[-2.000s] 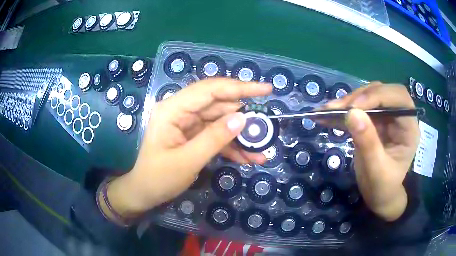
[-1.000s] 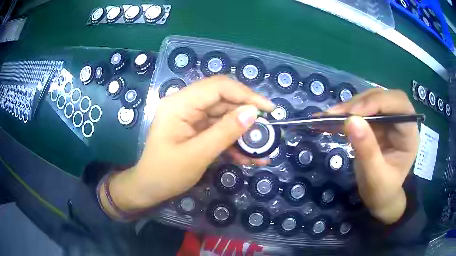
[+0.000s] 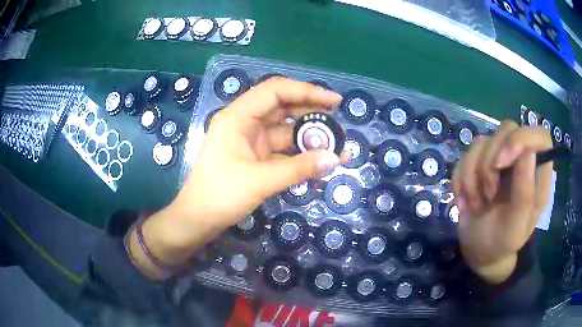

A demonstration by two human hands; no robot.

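My left hand [image 3: 246, 150] holds a black round speaker driver [image 3: 317, 136] with a pale ring between thumb and fingers, above the tray. My right hand [image 3: 504, 191] is at the right, over the tray's right side, fingers curled round a thin dark tool [image 3: 550, 155]; the tool's dark end sticks out to the right and its tip is hidden. The clear blister tray [image 3: 214, 67] lies beneath both hands, with rows of black drivers such as this one [image 3: 333, 239] in its pockets.
Loose drivers [image 3: 149, 119] and a white sheet of rings [image 3: 96, 142] lie at left. A four-place plate with drivers [image 3: 204, 29] is beyond the tray, another [image 3: 544, 126] at right. A white slip [image 3: 547, 203], white rail [image 3: 440, 38] and blue bin [image 3: 561, 48] also show.
The tool has left the held driver; my right hand has moved right and curled. My left hand has raised and tilted the driver. The far plate has shifted right.
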